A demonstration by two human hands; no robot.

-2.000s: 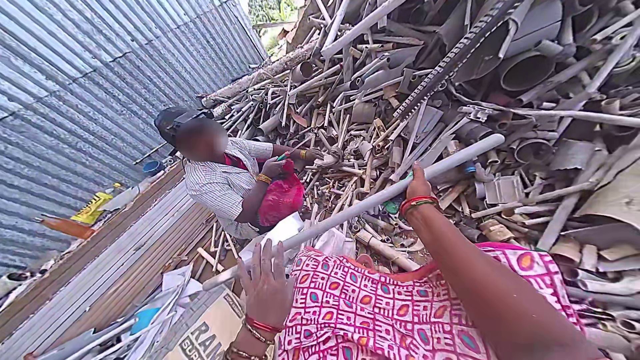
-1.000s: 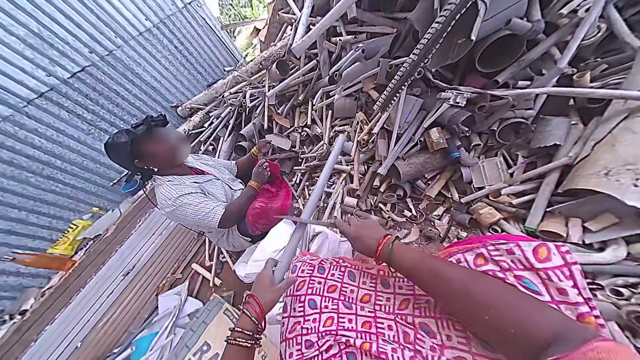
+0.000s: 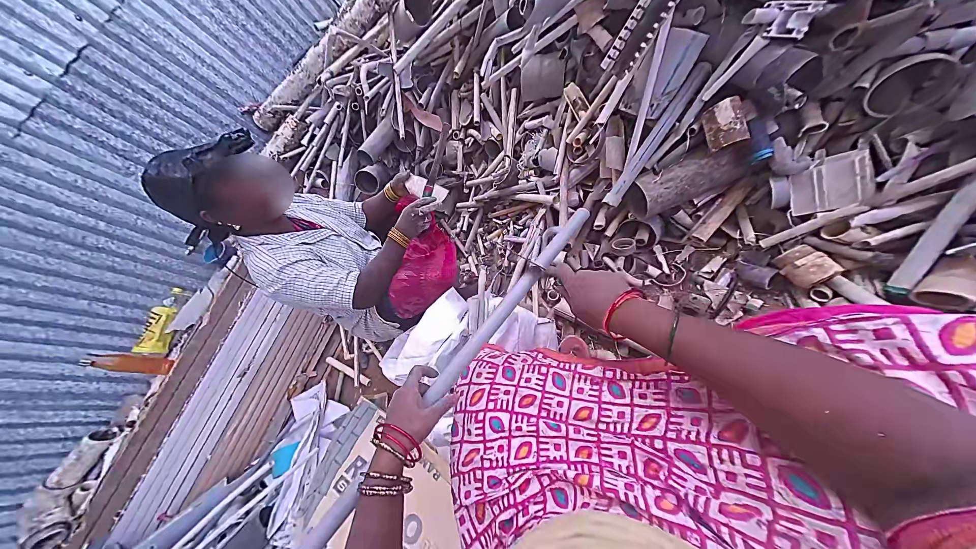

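A long grey plastic pipe (image 3: 507, 305) slants from the lower left up to the middle of the view. My left hand (image 3: 415, 408) is wrapped around its lower part, just above a cardboard box. Beside the upper part of the pipe is my right hand (image 3: 591, 293), fingers closed on a thin dark blade (image 3: 530, 262) that crosses the pipe; its handle is hidden in the hand. Patterned pink and white cloth (image 3: 595, 442) covers my lap, close under the pipe.
A co-worker (image 3: 320, 252) sits at the left, holding a knife and a pale piece. Scrap pipes (image 3: 686, 183) are heaped ahead and right. Long strips (image 3: 206, 396) and a cardboard box (image 3: 412, 503) lie at lower left, beside a corrugated metal wall (image 3: 91, 191).
My right hand was around the pipe two seconds ago; now it holds the blade against it. The pipe has shifted lengthwise toward the lower left since then. The co-worker's hands have moved.
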